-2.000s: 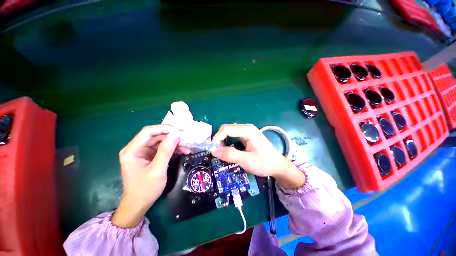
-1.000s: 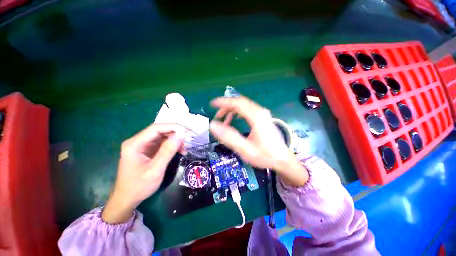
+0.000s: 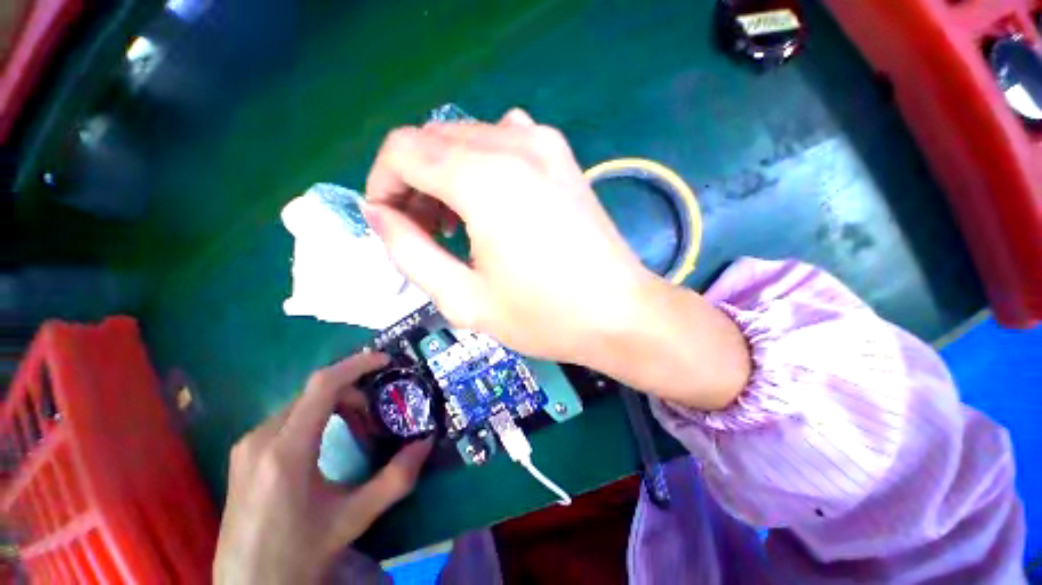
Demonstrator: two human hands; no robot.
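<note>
The watch module [image 3: 403, 405], with a lit red and white dial, is at the left of the black test fixture [image 3: 397, 331]. My left hand [image 3: 309, 469] has its thumb and finger on opposite edges of it; whether it is lifted is unclear. The blue control board [image 3: 491, 386] is right of it, with a white USB cable [image 3: 520, 449] plugged in. My right hand [image 3: 514, 234] is above the fixture, fingertips pinched at a clear-bluish film [image 3: 341, 208] over the crumpled white cloth [image 3: 331, 269]. The palm side is hidden.
A cream tape roll [image 3: 690, 219] lies right of my right hand, and a dark stick [image 3: 646, 446] lies below it. A labelled black disc [image 3: 762, 27] is at top right. Red trays stand at right [image 3: 948, 149] and left [image 3: 103, 434]. Another film scrap [image 3: 449, 114] lies beyond my right hand.
My left hand has moved down from the film to the module. My right hand has moved left, to the film over the cloth. The view has shifted and turned, with the fixture appearing tilted.
</note>
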